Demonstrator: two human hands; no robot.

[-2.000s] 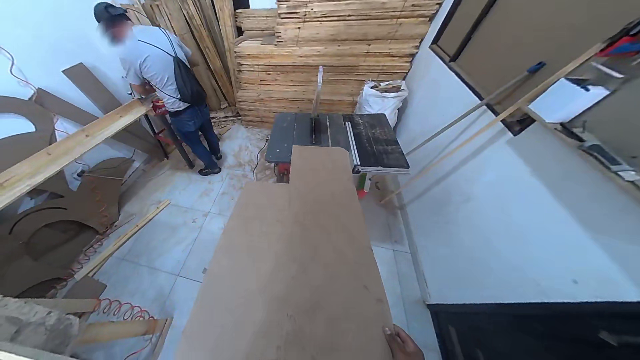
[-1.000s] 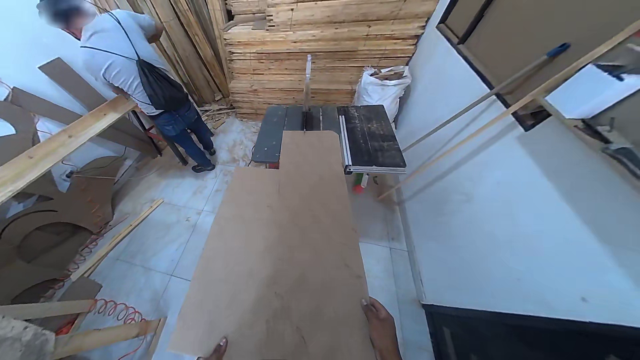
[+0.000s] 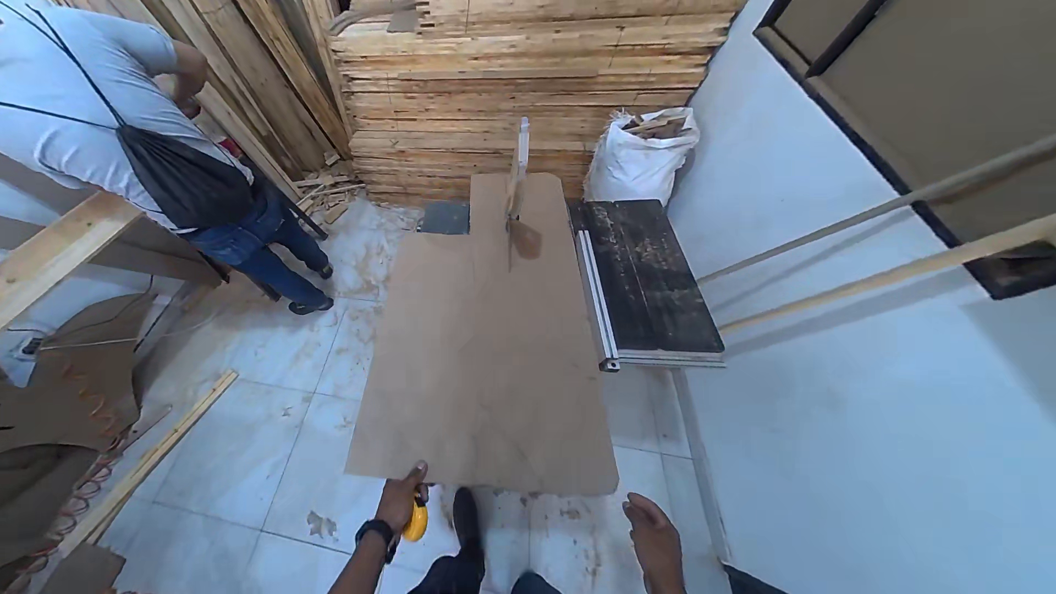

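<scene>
A large brown fibreboard panel (image 3: 487, 355) with a stepped far left corner lies over the table saw (image 3: 652, 272), its near part overhanging. The saw's blade guard (image 3: 520, 165) stands above the panel's narrow far end. My left hand (image 3: 403, 497) grips the panel's near edge toward its left corner, thumb on top. A yellow tape measure (image 3: 415, 520) is at the same hand, below the panel; whether the fingers hold it too cannot be told. My right hand (image 3: 653, 532) is off the panel, just beyond its near right corner, fingers loosely bent and holding nothing.
A person (image 3: 107, 115) with a black drawstring bag stands at the left. Stacked boards (image 3: 528, 91) line the back, beside a white sack of offcuts (image 3: 643, 157). Two poles (image 3: 883, 206) lean on the right wall. Wood strips (image 3: 157, 454) and sawdust lie on the tiled floor.
The panel has moved forward over the saw and now covers more of it. My right hand has let go of its right edge. The view has moved closer to the saw.
</scene>
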